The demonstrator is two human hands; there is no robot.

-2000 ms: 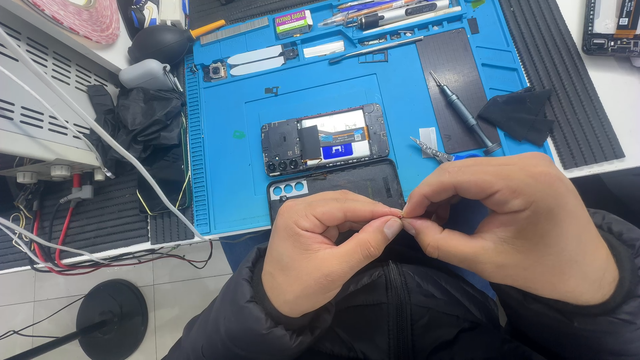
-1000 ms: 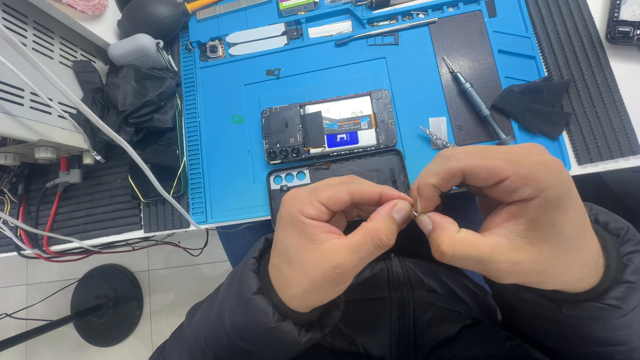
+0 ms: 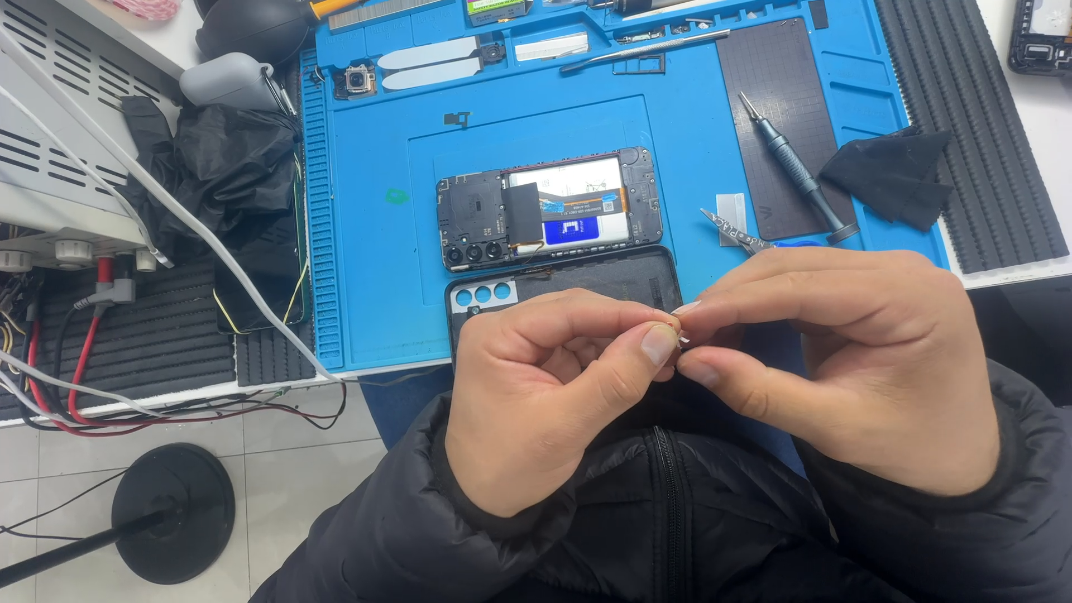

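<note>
Between the fingertips of my left hand (image 3: 557, 385) is a tiny part (image 3: 682, 339), mostly hidden, with a pale tip showing; its kind cannot be made out. My right hand (image 3: 846, 352) is at the same part, its thumb and forefinger slightly apart, so its hold is unclear. Beyond them an opened smartphone (image 3: 477, 213) lies on the blue repair mat (image 3: 377, 276), its battery, flex cable and three camera lenses showing. The dark phone back cover (image 3: 620, 280), with three round camera holes, is nearer me, partly behind my left hand. Tweezers (image 3: 737, 230) lie partly behind my right hand.
A precision screwdriver (image 3: 791, 163) rests across a dark pad (image 3: 745, 75), beside a black cloth (image 3: 892, 176). A camera module (image 3: 358, 80) and metal spudger (image 3: 645, 50) lie at the back. White cables (image 3: 184, 213) hang at left before a vented bench device (image 3: 59, 109).
The pale tip of the small part now shows between my fingertips, and my right thumb has come away a little from my left one. The phone and cover have stayed in place.
</note>
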